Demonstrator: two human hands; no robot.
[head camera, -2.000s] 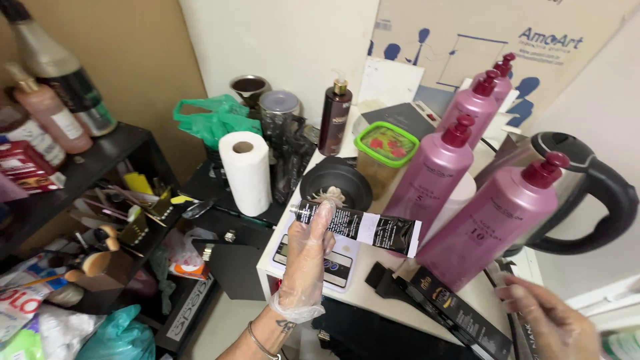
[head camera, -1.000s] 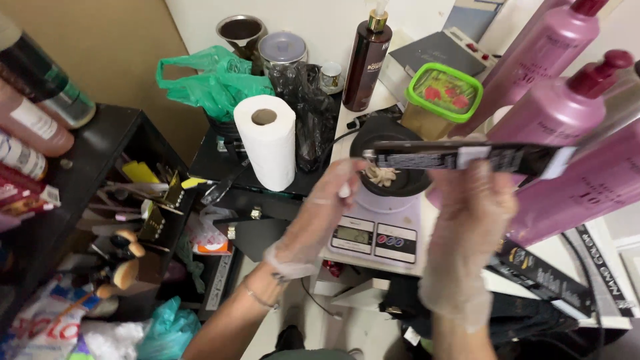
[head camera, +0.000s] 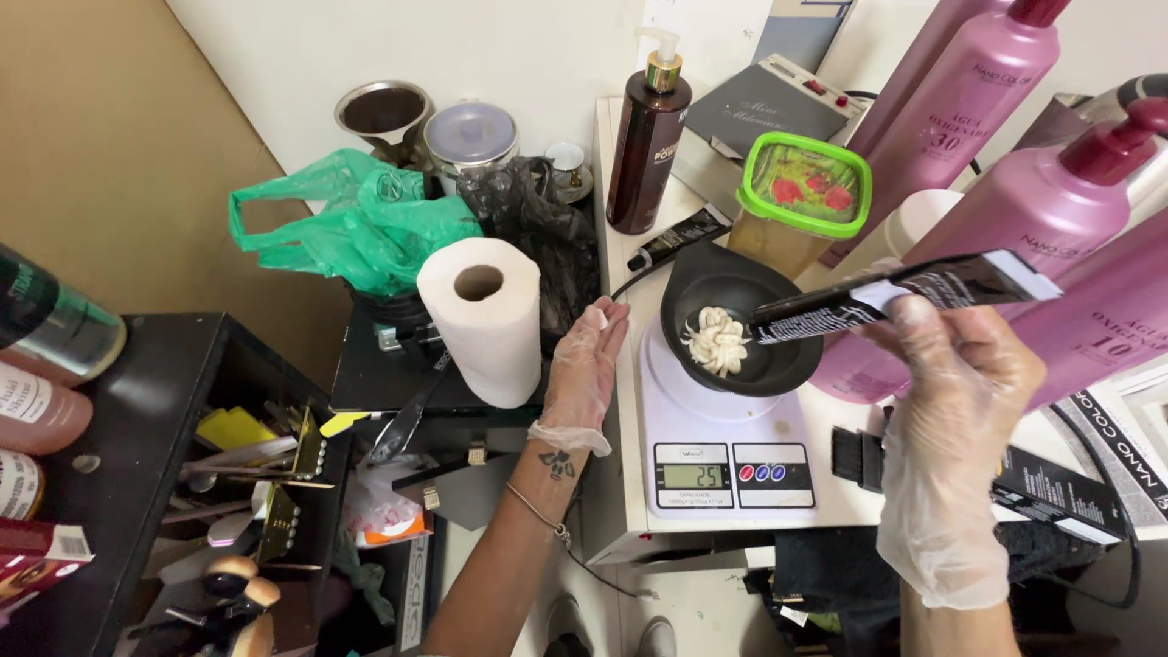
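Both my hands wear clear plastic gloves. My right hand (head camera: 958, 374) grips a black hair-dye tube (head camera: 903, 290), its nozzle end over the right side of a black mixing bowl (head camera: 785, 365). Squeezed-out cream (head camera: 718, 341) lies in the bowl, which stands on a white digital kitchen scale (head camera: 730, 456); its display is lit. My left hand (head camera: 586, 370) is left of the bowl, at the white table's edge, palm partly up and fingers nearly together. Whether something small lies at its thumb, I cannot tell. A second dark tube (head camera: 680, 235) lies behind the bowl.
Pink pump bottles (head camera: 995, 237) crowd the right. A green-lidded container (head camera: 805, 187) and a brown pump bottle (head camera: 648, 151) stand behind the bowl. Left are a paper towel roll (head camera: 488, 338), a green plastic bag (head camera: 356, 219) and a black shelf (head camera: 173, 365). A tint brush (head camera: 858, 459) lies right of the scale.
The tube was in my left hand at first and is now in my right. My left hand has moved away from the bowl to the left since a second ago. The view has shifted closer to the scale.
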